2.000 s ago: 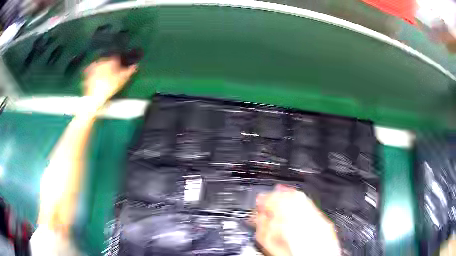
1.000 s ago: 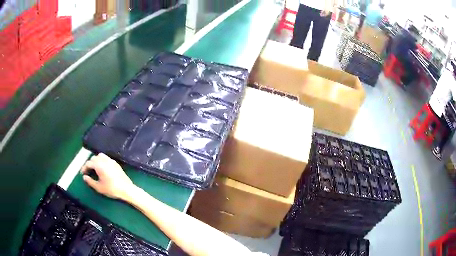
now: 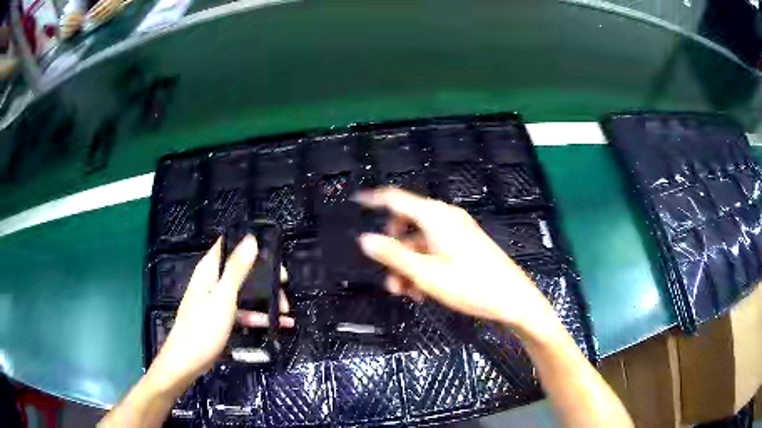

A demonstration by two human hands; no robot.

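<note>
A shiny black blister tray (image 3: 434,384) with rows of pockets lies in front of me on the green bench. My left hand (image 3: 219,292) holds a black phone housing (image 3: 266,280) over the left part of the tray, thumb on its face and fingers under its edge. My right hand (image 3: 434,251) is over the middle of the tray, blurred, its fingers and thumb at the side of a dark flat piece (image 3: 344,242), which looks like another phone housing. Several pockets show a diamond-mesh texture.
The green conveyor belt (image 3: 376,58) runs beyond the tray, with blurred dark parts (image 3: 104,142) on it at the left. A spare tray stack (image 3: 702,209) lies at the right on the bench edge. Cardboard cartons (image 3: 702,368) stand below it. Blurred items lie at the far upper left.
The view has swung back from the spare trays and cartons to the tray in front. My right hand has moved from the bench to above this tray. My left hand has come into view with a housing.
</note>
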